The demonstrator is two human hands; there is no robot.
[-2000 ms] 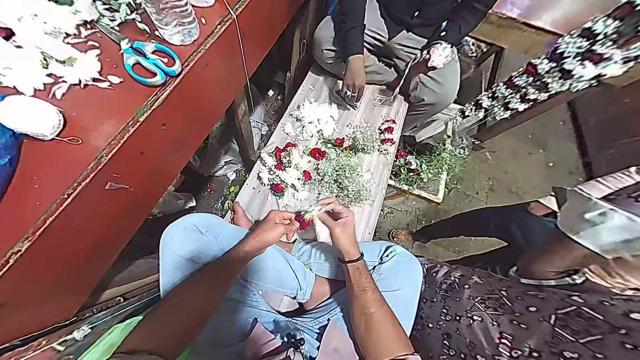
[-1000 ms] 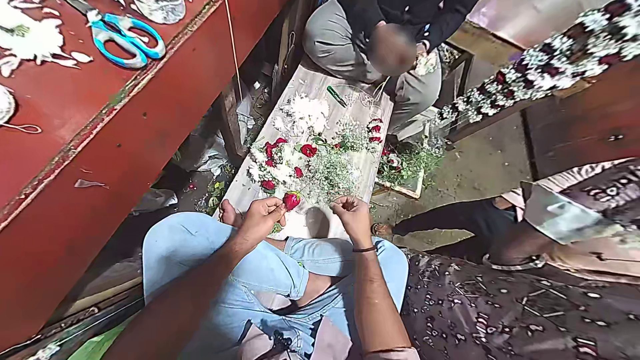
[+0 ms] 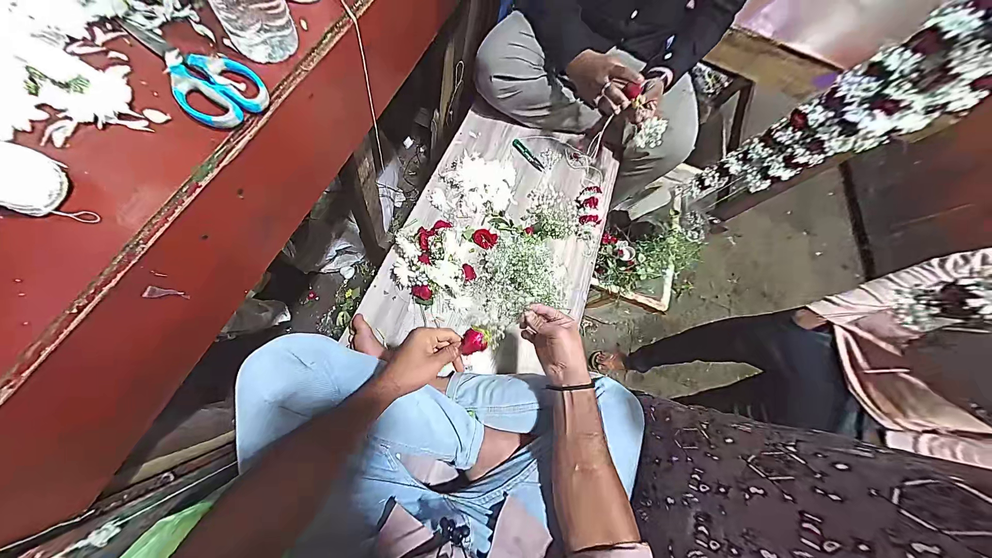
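My left hand [image 3: 422, 358] holds a red rose [image 3: 474, 341] by its base, low over the near end of a pale wooden board. To its right, my right hand [image 3: 549, 333] is raised with its fingers curled and pinched near a heap of baby's breath [image 3: 521, 271]; whether something thin is between its fingertips cannot be told. Beyond my hands lie white chrysanthemums [image 3: 480, 182], more red roses [image 3: 485, 238] and a short row of red petal bundles [image 3: 590, 204]. A green-handled cutter or pen [image 3: 528, 154] rests near the far end.
Across the board a seated person [image 3: 612, 85] works with flowers and thread. A red table [image 3: 256, 170] at left carries blue-handled scissors [image 3: 218, 89], a thread ball [image 3: 29, 178] and a clear plastic bottle [image 3: 260, 27]. A flower garland [image 3: 845, 101] hangs at right; another person [image 3: 775, 364] is near it.
My hands were together at the rose two seconds ago; now they are apart, with the rose in my left. The person opposite has both hands raised together around a red flower.
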